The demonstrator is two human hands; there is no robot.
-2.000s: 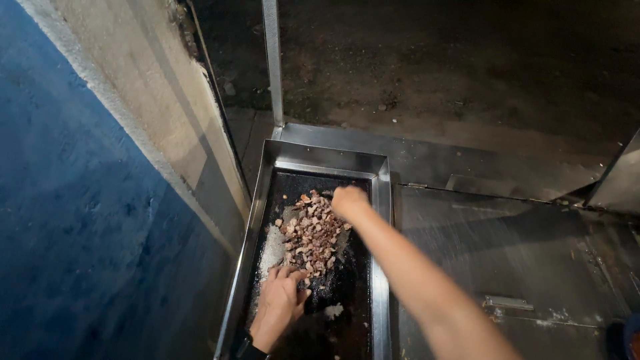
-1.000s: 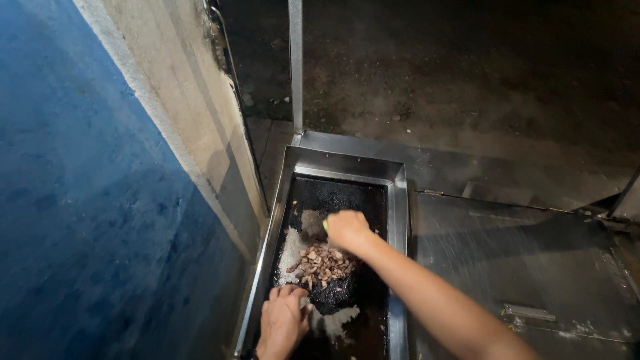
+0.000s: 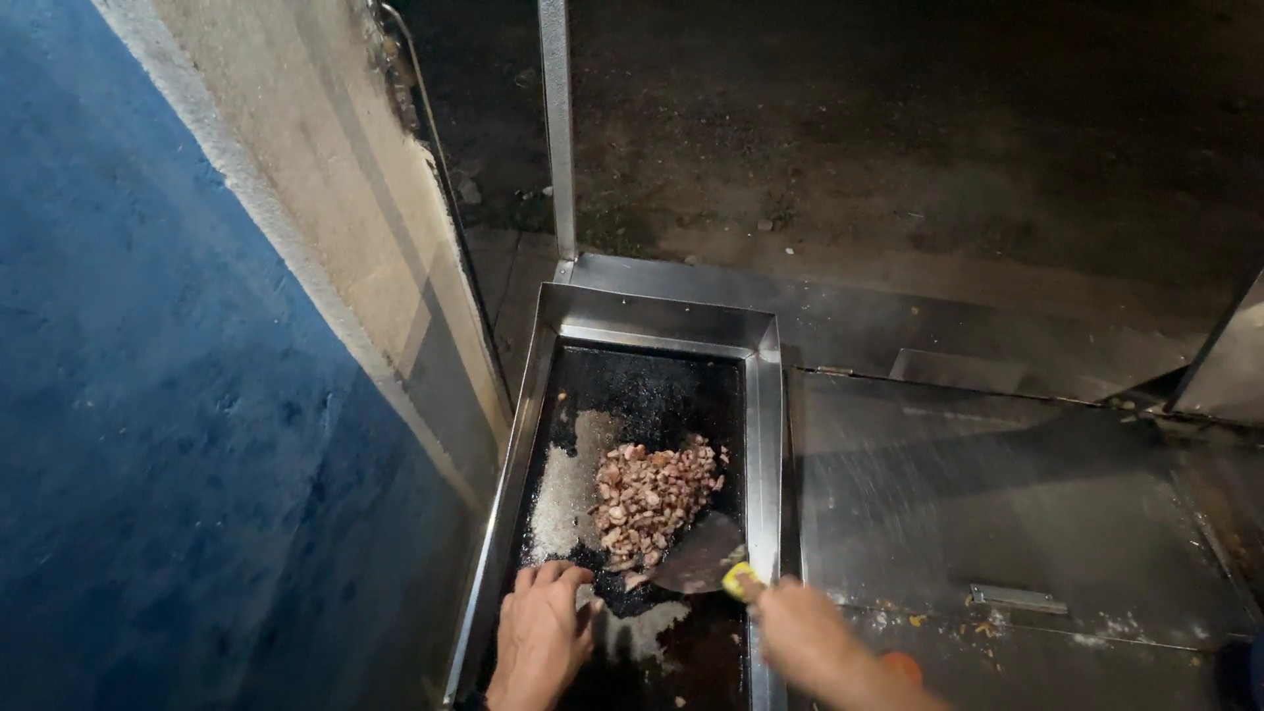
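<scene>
Chopped meat [image 3: 652, 499] lies in a pile on a dark flat griddle [image 3: 647, 385] with raised metal sides. My right hand [image 3: 800, 632], at the griddle's right rim, is closed on the yellow handle of a wide metal scraper [image 3: 703, 555], whose blade lies against the pile's lower right edge. My left hand [image 3: 543, 627] is over the griddle's lower left part, below the meat, fingers curled. Something may be under its fingertips; whether it holds anything does not show. Pale, scraped-looking patches [image 3: 563, 504] show on the griddle left of the pile and below it.
A blue and beige wall [image 3: 296, 247] stands close on the left. Behind the griddle's corner rises a metal post [image 3: 559, 128]. To the right is a metal counter panel [image 3: 987, 494] with a small handle [image 3: 1017, 598] and food scraps near its front edge. Dark ground lies beyond.
My right hand has moved from above the pile down to its lower right, with the scraper now plainly visible. The meat, spread out earlier, lies in a more compact pile. My left hand stays at the lower left.
</scene>
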